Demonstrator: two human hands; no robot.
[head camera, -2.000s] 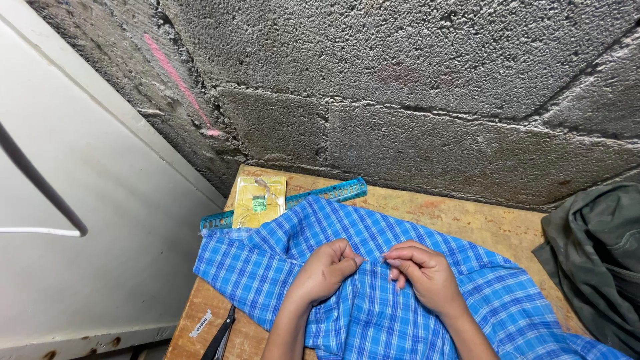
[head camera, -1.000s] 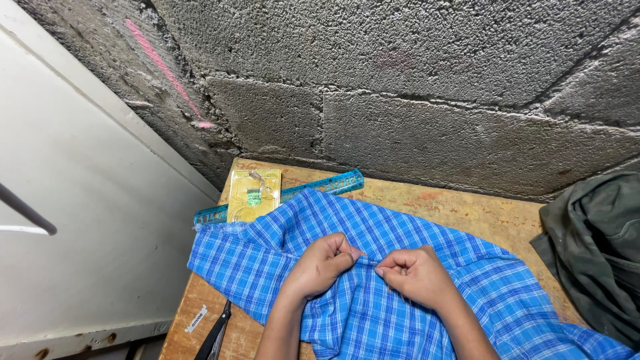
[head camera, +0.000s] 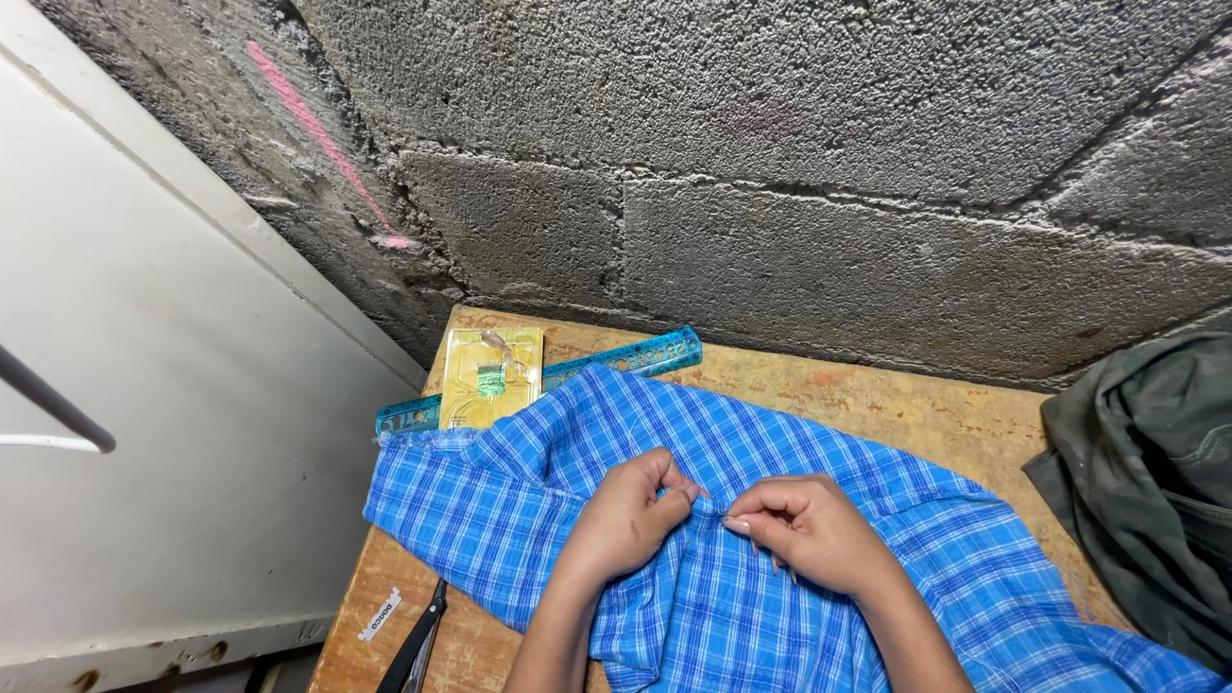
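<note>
Blue plaid cloth (head camera: 462, 500), folded and rumpled, lies over a wooden table. My left hand (head camera: 630, 520) pinches a raised fold of it between thumb and fingertips. Just to the right, my right hand (head camera: 804, 529) has thumb and index finger closed at the same fold; whether a needle or thread is between them is too small to tell. Behind the cloth a yellow needle packet (head camera: 462, 385) with a clear cover rests across a blue plastic ruler (head camera: 664, 353). At the near left lies a black-handled pair of scissors (head camera: 421, 635), partly out of view, beside a Dorco razor blade (head camera: 381, 614).
The worn wooden table (head camera: 828, 375) stands against a concrete block wall (head camera: 770, 260). A dark green garment (head camera: 1145, 481) is heaped at the right. To the left is a white panel (head camera: 173, 385), with a dark curved rod (head camera: 53, 399) before it.
My right hand was lifted a little off the fold two seconds ago; it has come down to the cloth beside my left hand. My left hand keeps its pinch on the fold.
</note>
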